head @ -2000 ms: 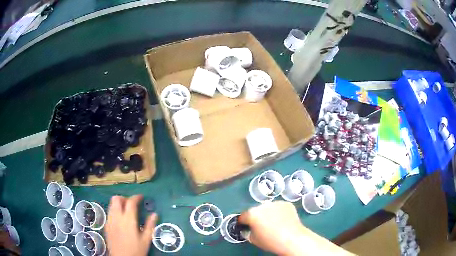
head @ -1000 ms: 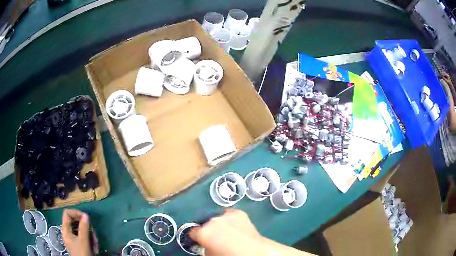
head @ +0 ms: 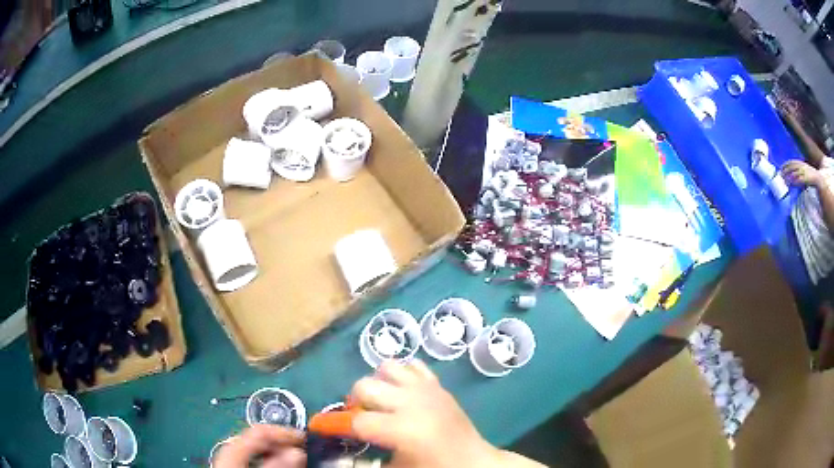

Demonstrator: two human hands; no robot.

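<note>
My right hand is at the bottom centre, closed on an orange-handled tool; the tool's tip is not visible. My left hand is left of it, partly cut off by the bottom edge, its fingertips beside a dark piece under the tool. Whether it grips the piece is unclear. A white housing is mostly hidden behind the tool and right hand. Another white spoked housing stands upright just above my left hand. Three white housings stand in a row above my right hand.
A cardboard box holds white housings. A shallow tray of black parts is left, with more housings below it. A motor pile lies on printed sheets. At right are a blue bin, a person's hand and a carton.
My left hand has moved right, close to my right hand. The orange handle now shows in my right hand. The view has shifted right, and another person's hand now reaches the blue bin.
</note>
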